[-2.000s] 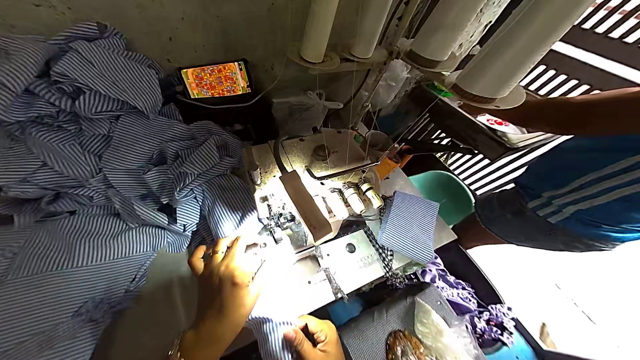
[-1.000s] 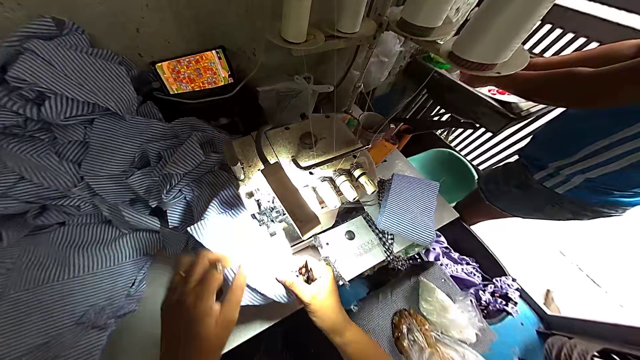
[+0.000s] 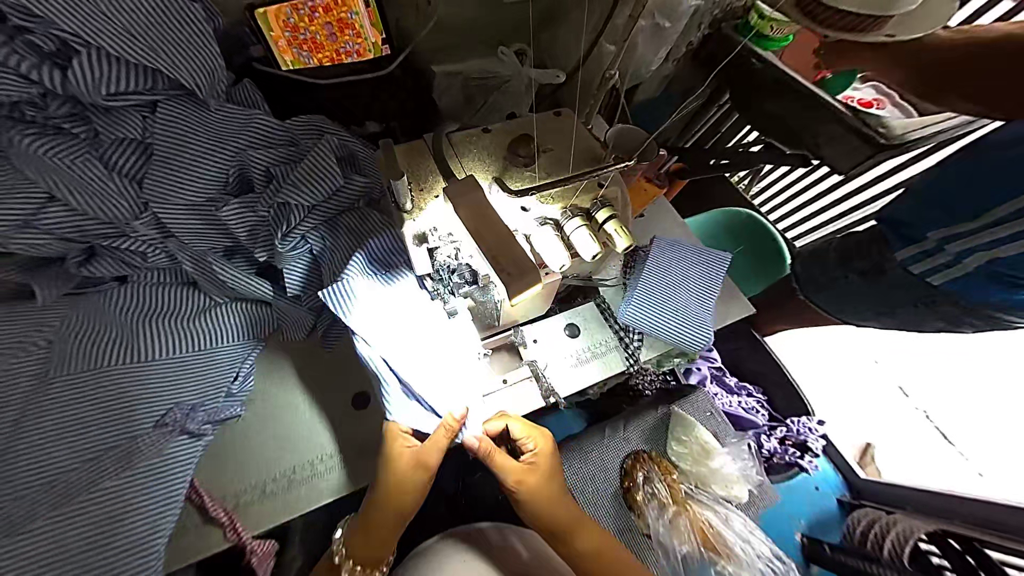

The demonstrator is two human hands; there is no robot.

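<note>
A blue-and-white striped fabric piece (image 3: 416,352), partly washed out by the lamp, lies on the bed of an overlock sewing machine (image 3: 520,160). Its near edge is pinched in my left hand (image 3: 412,460), between thumb and fingers. Close beside it, my right hand (image 3: 520,460) pinches the same edge; the fingertips of both hands nearly touch. The presser foot area (image 3: 456,300) is at the cloth's upper right edge; whether the foot rests on the cloth, I cannot tell. A small striped square (image 3: 676,292) lies right of the machine's cover plate (image 3: 572,344).
A large heap of striped fabric (image 3: 160,216) covers the left side. Behind stands a lit phone (image 3: 320,36). At the right are a green plastic bowl (image 3: 740,248), purple trim (image 3: 728,400) and a plastic bag of food (image 3: 696,520). Another person's arm (image 3: 944,68) reaches over a tray.
My hands have come together at the fabric's near edge; one second ago they were apart, the left one on the bed at left. The view has moved closer to the machine.
</note>
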